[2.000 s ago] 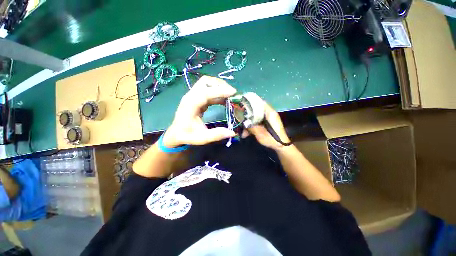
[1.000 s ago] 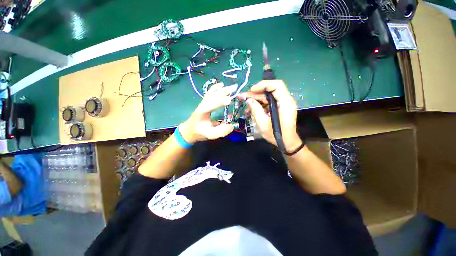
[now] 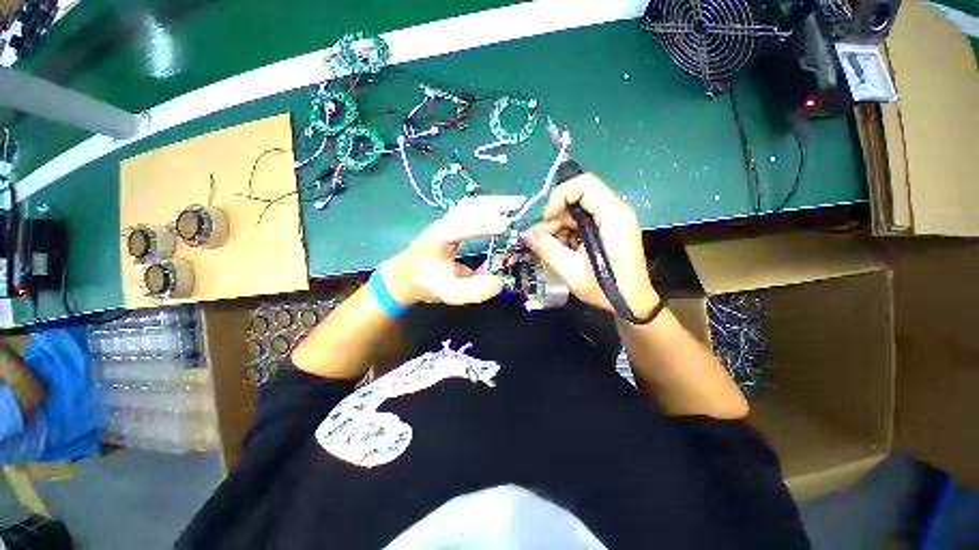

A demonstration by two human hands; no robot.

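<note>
My left hand (image 3: 449, 258), with a blue wristband, pinches a green ring circuit board (image 3: 505, 281) close to my body. A grey motor stator (image 3: 545, 288) sits against the board, partly hidden by my hands. My right hand (image 3: 596, 242) holds a black soldering iron (image 3: 597, 254), its tip pointing away from me over the bench. My right fingertips are at the thin lead wires by the board. A white lead (image 3: 543, 188) rises from between my hands toward the iron's tip. Exact contact of fingers and wires is blurred.
Several green ring boards (image 3: 360, 148) with wires lie on the green bench. Three stators (image 3: 201, 226) stand on a cardboard sheet (image 3: 252, 215) at left. A fan (image 3: 703, 41) and a dark station stand at right. Open cartons (image 3: 827, 376) are below. A person's blue sleeve (image 3: 59, 387) shows at left.
My right hand, first around the stator, now holds the soldering iron and has its fingers at the wires. The stator has moved lower between my hands. The white lead now reaches up near the tip.
</note>
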